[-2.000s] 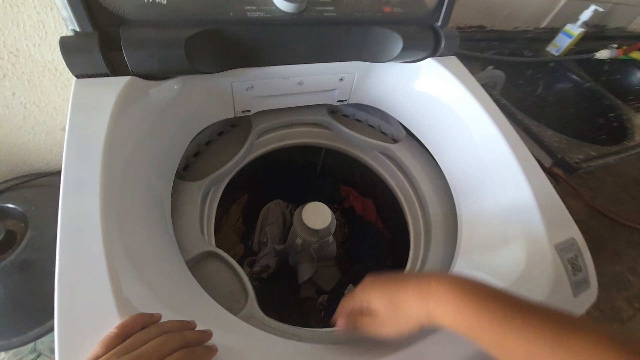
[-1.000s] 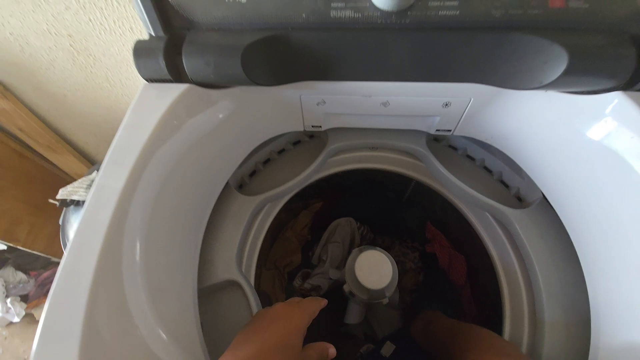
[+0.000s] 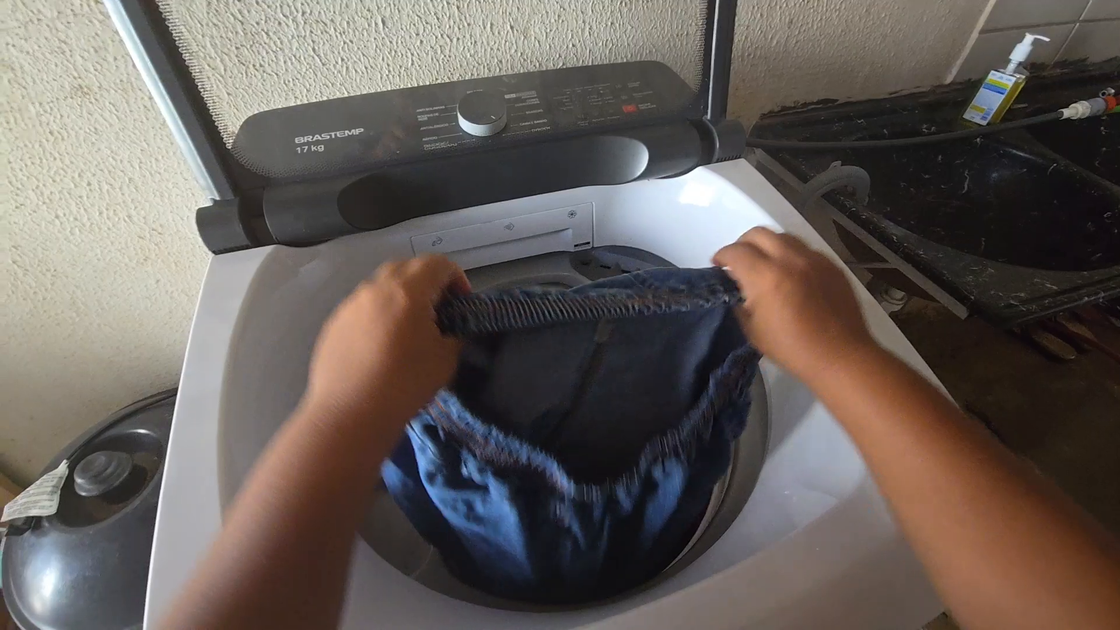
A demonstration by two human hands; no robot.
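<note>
A blue garment with an elastic waistband (image 3: pixel 560 516), denim-like, is stretched wide between my two hands over the tub of a white top-loading washing machine (image 3: pixel 814 490). Its waist faces me, and the dark inside of the cloth shows. My left hand (image 3: pixel 385 337) grips the waistband at its left end. At the right end, my right hand (image 3: pixel 787 293) is closed on the same band. The lower part of the garment hangs into the tub opening and hides the drum and whatever lies in it. Both hands are slightly blurred.
Behind the tub stand the raised lid (image 3: pixel 709 61) and the control panel with its round knob (image 3: pixel 482 113). A dark sink counter (image 3: pixel 927 219) with a pump bottle (image 3: pixel 995 92) and a hose (image 3: pixel 910 141) is at the right. A round dark lid (image 3: pixel 79 542) lies at the lower left.
My hands, in or near the drum before, are now raised above the tub with the blue garment held between them. The view has shifted and shows more of the control panel and wall.
</note>
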